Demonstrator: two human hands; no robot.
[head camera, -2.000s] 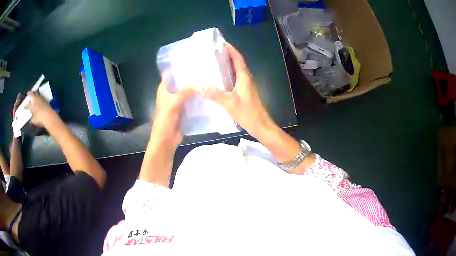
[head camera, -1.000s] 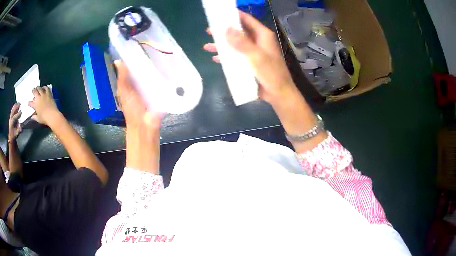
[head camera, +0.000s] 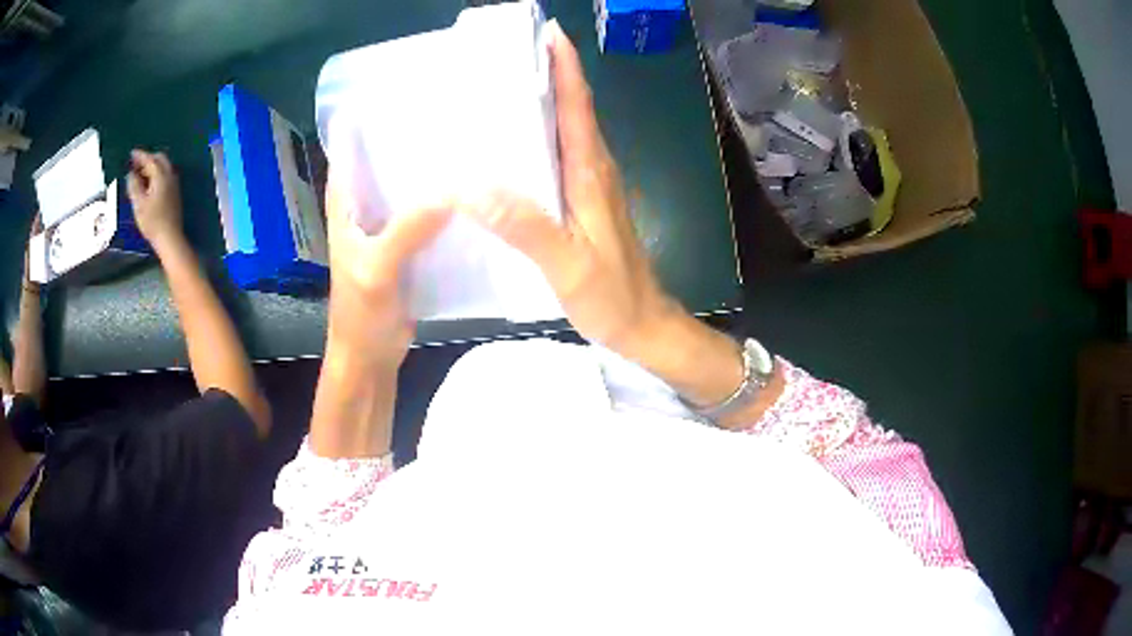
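Observation:
Both hands hold white pieces together above the bench. My left hand (head camera: 372, 255) grips the white oval device (head camera: 372, 137) from its lower left side. My right hand (head camera: 590, 236) grips the narrow white inner carton (head camera: 515, 106), which lies against the device's right side. Both thumbs rest on the white faces near the middle. The pieces are overexposed, so their border is hard to tell. The device's inner side with fan and wires is hidden. A blue-and-white retail box (head camera: 267, 199) stands on the bench left of my left hand.
Another blue box (head camera: 642, 25) is at the bench's far side. A brown carton (head camera: 912, 124) with loose grey-white parts stands at the right. At the left, a person in black (head camera: 143, 497) has an open white-flapped box (head camera: 85, 224) and one hand raised beside it.
The device and inner carton, apart one second ago, are now together, with the device's open side turned out of sight. The neighbour's box is now open, with one hand off it.

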